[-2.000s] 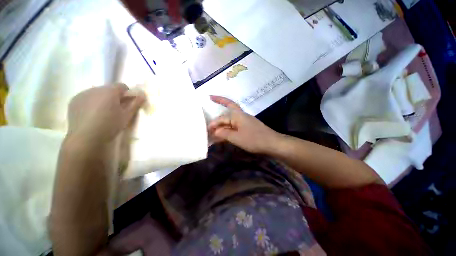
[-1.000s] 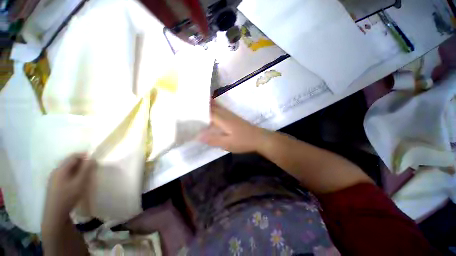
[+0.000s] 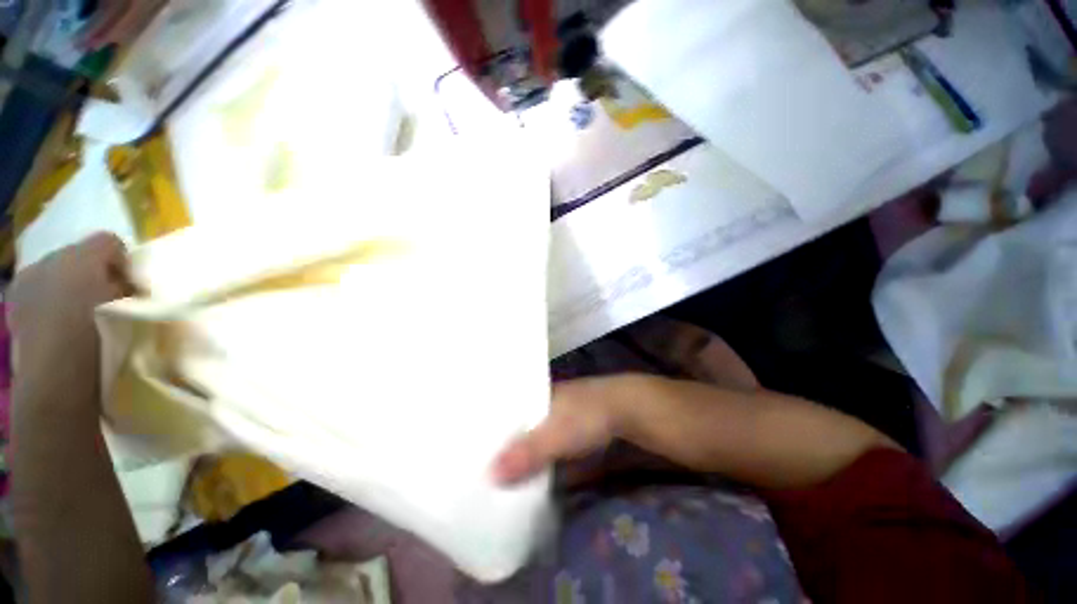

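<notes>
A large cream fabric panel (image 3: 390,319) is spread from the machine table down over its front edge, with folds at its left side. My left hand (image 3: 77,277) is at the panel's far left, fingers curled at its edge, partly blurred. My right hand (image 3: 555,431) grips the panel's right edge below the table edge, thumb on top. The sewing machine head (image 3: 520,59) stands above the panel's far edge, cut off by the top of the picture. Glare hides the needle area.
A white sheet (image 3: 732,106) lies right of the machine, near green and dark pens (image 3: 941,89). A printed ruler (image 3: 720,242) runs along the table's front edge. Cream pieces (image 3: 980,307) heap at the right. Yellow plastic (image 3: 150,189) lies at the left. Scraps (image 3: 278,575) sit at bottom left.
My left hand went down and left with the fabric, then up to the far left. My right hand moved down towards the lap. The panel is now spread wider between them.
</notes>
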